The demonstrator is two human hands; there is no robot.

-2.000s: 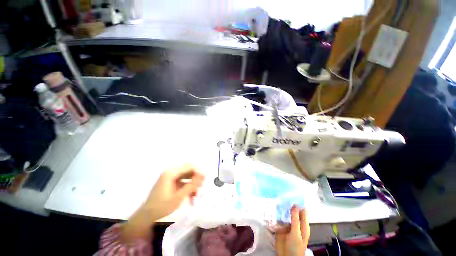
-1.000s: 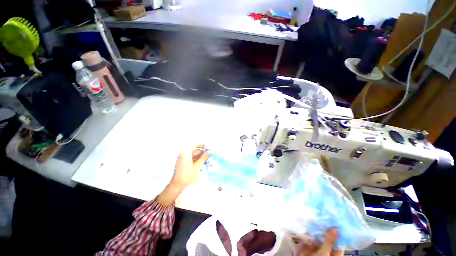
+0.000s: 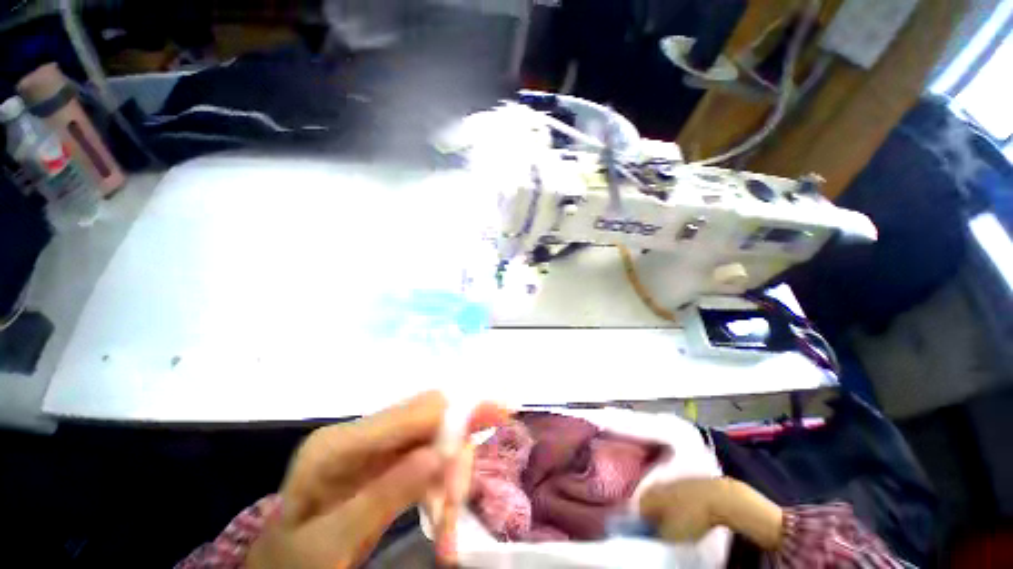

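Note:
A white bag (image 3: 691, 450) lies open at my lap, below the table's front edge, with dusty pink knit (image 3: 589, 467) inside. My left hand (image 3: 372, 472) pinches the bag's rim at its left side. My right hand (image 3: 711, 509) reaches into the bag's right side, blurred, with a small bluish patch at its fingertips; what it holds is unclear. A light blue face mask (image 3: 433, 315) lies flat on the white table, left of and in front of the machine's needle area, washed out by glare.
The cream-white sewing machine (image 3: 667, 217) stands right of centre, with a smartphone (image 3: 739, 328) at its right. A bottle (image 3: 53, 167) and pink tumbler (image 3: 72, 128) stand far left. Black cloth (image 3: 267, 100) lies behind the table. A red edge (image 3: 772, 429) shows below it at right.
The blue packet has left the table area on the right. My right hand has moved into the bag. My left hand has let go of the mask and now grips the bag's rim.

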